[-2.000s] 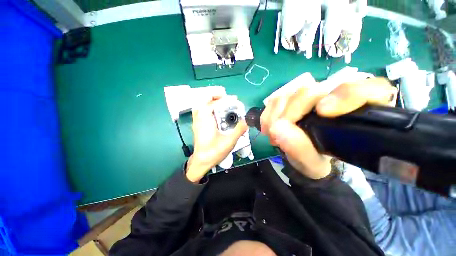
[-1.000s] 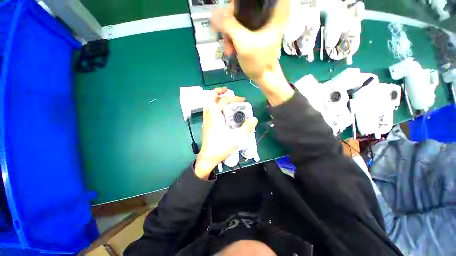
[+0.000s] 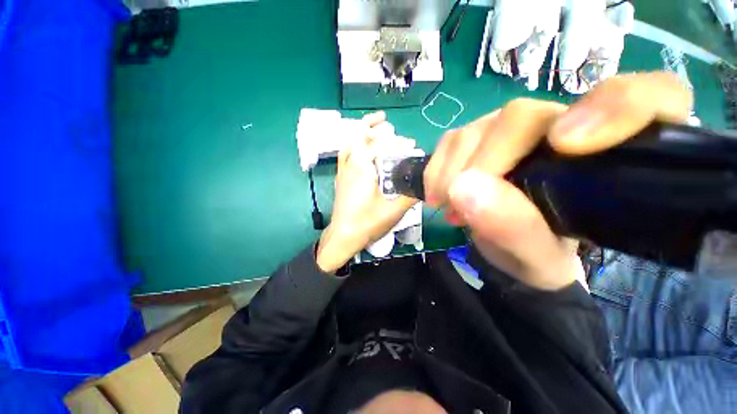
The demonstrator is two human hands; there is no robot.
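Note:
A white camera unit (image 3: 321,137) lies on the green mat near the bench's front edge, its mounting arm pointing left and a short black cable (image 3: 316,209) hanging from it. My left hand (image 3: 360,190) is closed around the camera's head housing (image 3: 389,174). My right hand (image 3: 517,174) grips a thick black electric screwdriver (image 3: 638,194), held nearly level from the right. Its tip end is over the camera's face and hides the lens; whether it touches a screw cannot be told.
A screw feeder (image 3: 392,69) stands behind the camera, with a thin sealing ring (image 3: 443,110) beside it. More white camera units (image 3: 524,40) stand at the back right. Black plates (image 3: 148,36) lie at the back left by a blue bin (image 3: 56,178). A person's jeans (image 3: 671,323) show at right.
My right hand with the screwdriver has come back from over the screw feeder to the camera's face. My left hand keeps hold of the camera. The whole view has shifted a little.

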